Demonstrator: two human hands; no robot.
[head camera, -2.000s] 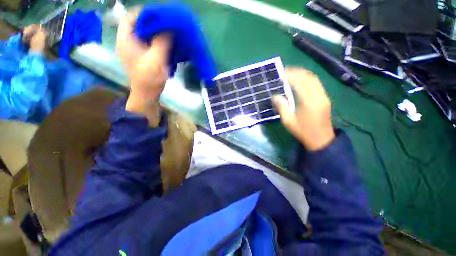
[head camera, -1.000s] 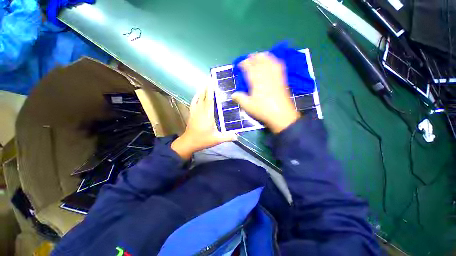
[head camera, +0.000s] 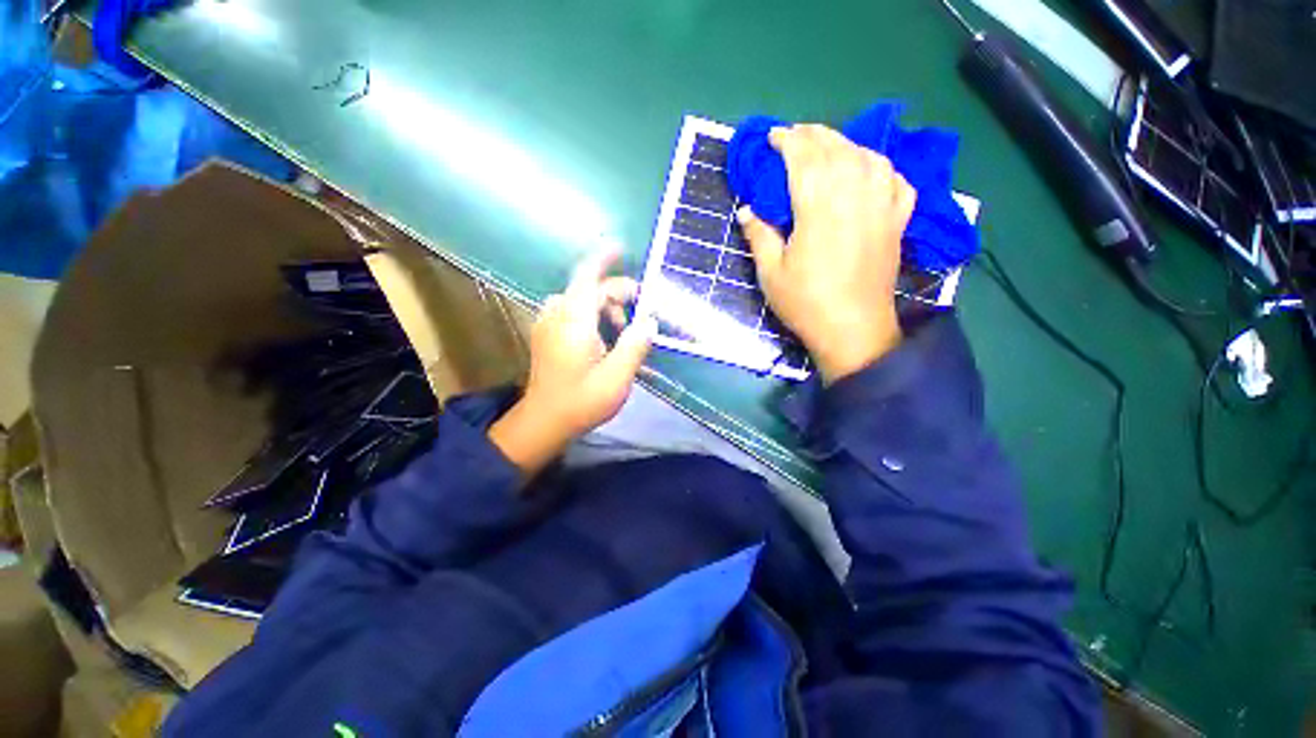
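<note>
A solar panel (head camera: 713, 258) lies face up on the green bench near its front edge, turned at a slant, with a dark cell grid and pale frame. My right hand (head camera: 837, 231) presses a crumpled bright blue cloth (head camera: 931, 180) on the panel's upper right part. The cloth and hand hide much of that part. My left hand (head camera: 580, 353) is at the panel's lower left corner, fingers apart; whether it touches the frame is hard to tell.
An open carton (head camera: 123, 375) with panels (head camera: 339, 433) stands at the left, beside the bench (head camera: 577, 87). A black corded tool (head camera: 1061, 152) lies at the right, near a white scrap (head camera: 1248, 363) and the panel pile (head camera: 1195, 170). Another person's blue sleeve (head camera: 159, 159) shows far left.
Both hands first swapped roles: the cloth went from my left hand to my right. Since then the panel has turned clockwise and shifted right, and my left fingers have loosened from its edge.
</note>
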